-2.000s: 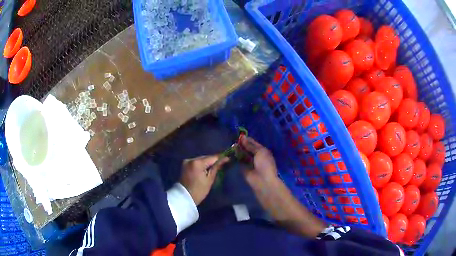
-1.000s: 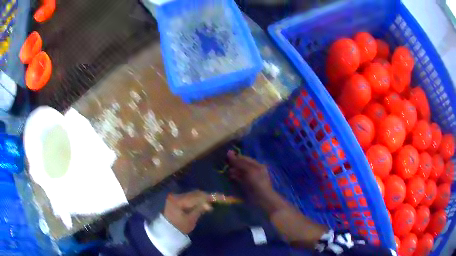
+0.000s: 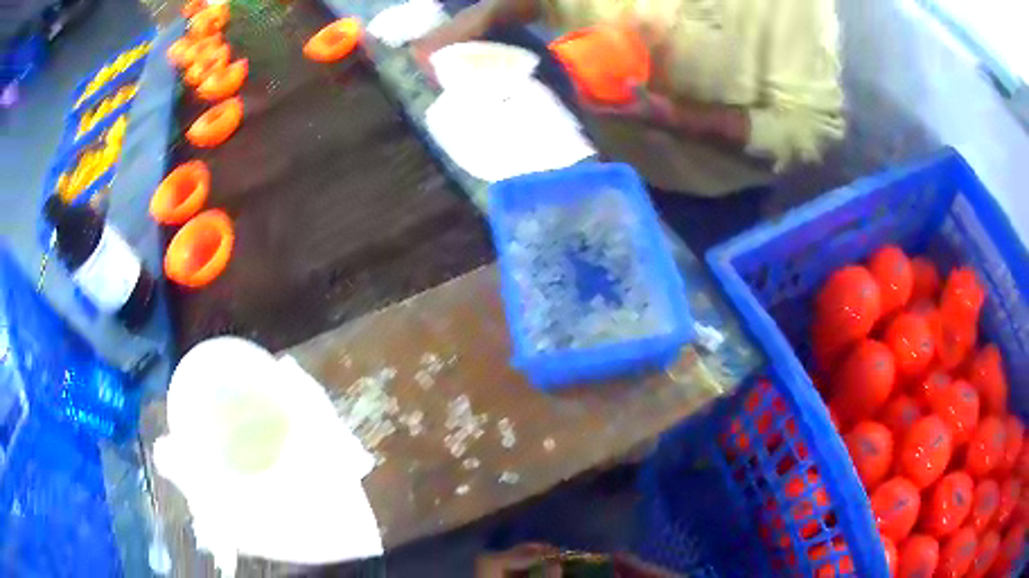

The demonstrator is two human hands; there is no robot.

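My left hand (image 3: pixel 513 562) and my right hand (image 3: pixel 634 568) show only as blurred slivers at the bottom edge, close together, below the brown work board. A small dark greenish item (image 3: pixel 578 557) seems to lie between them; whether either hand grips it cannot be told. Clear plastic inserts (image 3: pixel 460 420) lie scattered on the work board (image 3: pixel 440 497). A blue parts tray (image 3: pixel 604 367) of clear inserts stands on the board's right end. A white bowl (image 3: pixel 209 378) with pale contents sits on a white cloth (image 3: pixel 299 514) at the left.
A large blue crate (image 3: pixel 807 418) of orange shells (image 3: pixel 925 452) stands at right. A dark conveyor belt (image 3: pixel 339 192) carries orange shells (image 3: pixel 200 248) beyond the board. A dark bottle (image 3: pixel 107 265) stands left. A person (image 3: pixel 700 79) in yellow holds an orange shell (image 3: pixel 604 64) beyond the tray.
The view has shifted up, so board, tray and crate sit lower and further right, and the person, bottle and more belt show. My hands, fully seen before with slim items, are now mostly cut off.
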